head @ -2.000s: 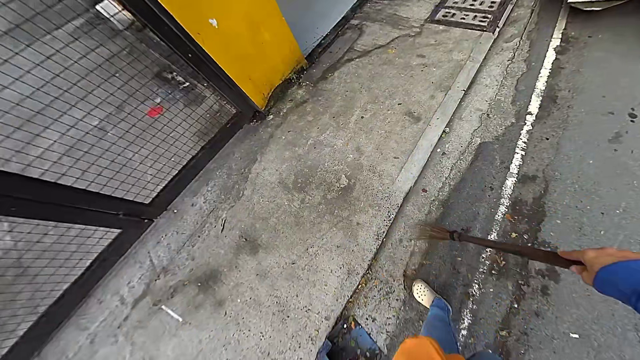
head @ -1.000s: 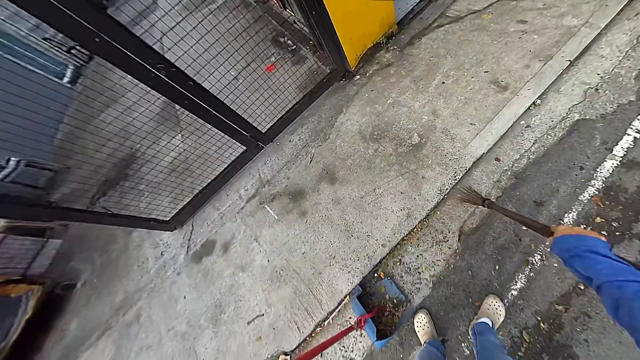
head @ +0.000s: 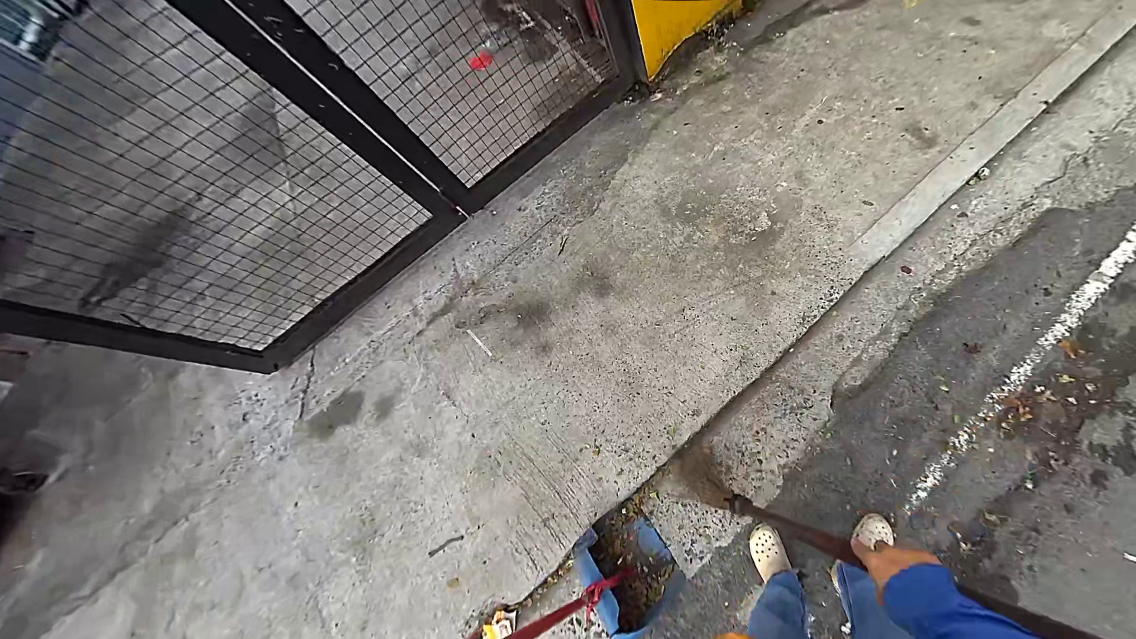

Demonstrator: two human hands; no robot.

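Observation:
My right hand (head: 890,564) is closed around the dark handle of a stick broom (head: 790,527). The broom's bristles (head: 699,477), blurred, are at the curb edge, just above a blue dustpan-like container (head: 655,540). Leaves and dirt (head: 628,568) lie inside that container. A red handle (head: 559,615) is tied to it and runs down to the lower left. My left hand is out of view, so what it holds cannot be seen.
A black mesh gate (head: 355,257) crosses the upper left, next to a yellow wall (head: 679,31). Concrete pavement (head: 532,426) borders the road along a curb (head: 967,169). Leaves (head: 1021,413) lie by a white painted line (head: 994,404). My feet in beige clogs (head: 769,552) stand on the road.
The broom has moved down along the curb, toward the blue container. My right hand has come in closer to my feet. The view has swung left.

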